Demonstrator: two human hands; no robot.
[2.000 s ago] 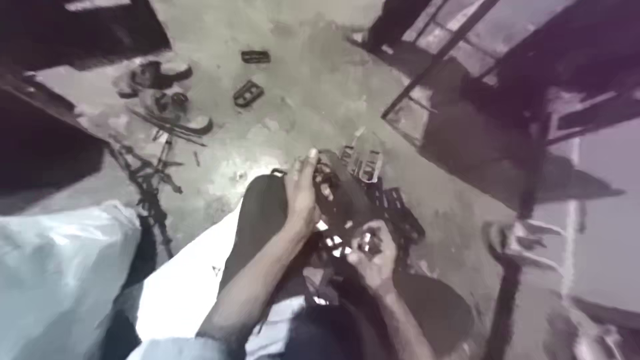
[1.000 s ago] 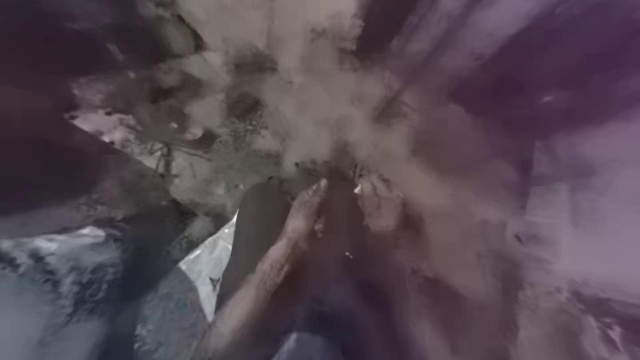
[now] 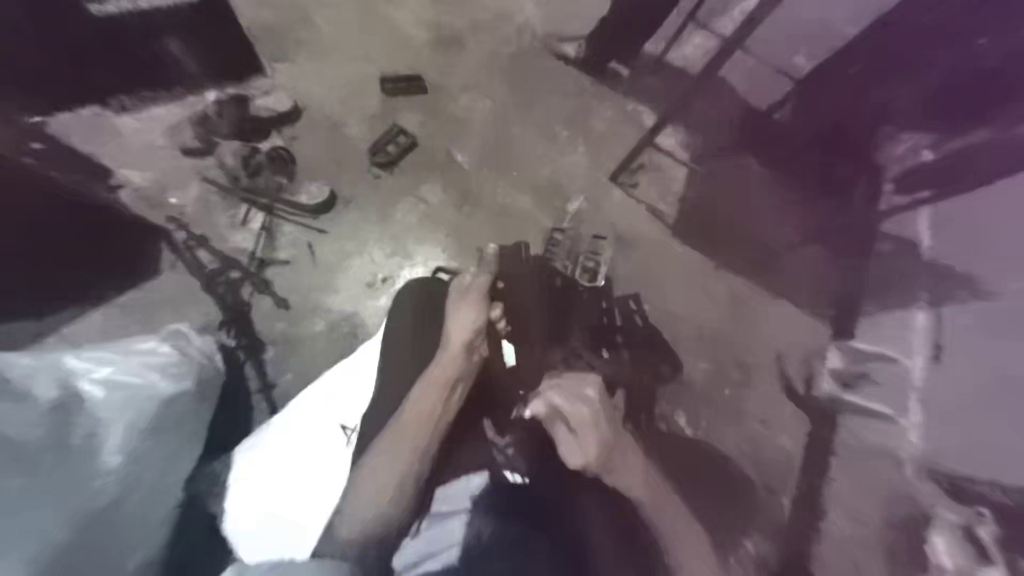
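My left hand (image 3: 474,308) grips the side of a dark slotted part (image 3: 520,296) above my lap, its thumb pointing away from me. Nearer my body, my right hand (image 3: 572,416) is curled with fingertips together by the part's near end; whether a small thing is between them cannot be told. More dark slotted parts (image 3: 632,328) lie just right of the held one. Beyond them are pale, frame-like pieces (image 3: 592,260) on the floor. The picture is blurred, and the undersides of both hands are hidden.
Two dark slotted blocks (image 3: 392,148) (image 3: 403,85) lie on the floor ahead. Sandals (image 3: 276,164) and a dark metal frame (image 3: 232,300) are at the left. A pale plastic sack (image 3: 104,424) stands near left, beside a white sheet (image 3: 300,456). Dark metal racks (image 3: 696,88) stand at the right.
The view was heavily blurred one second ago and is clearer now. My right hand, then level with my left hand and farther out, is now back nearer my body.
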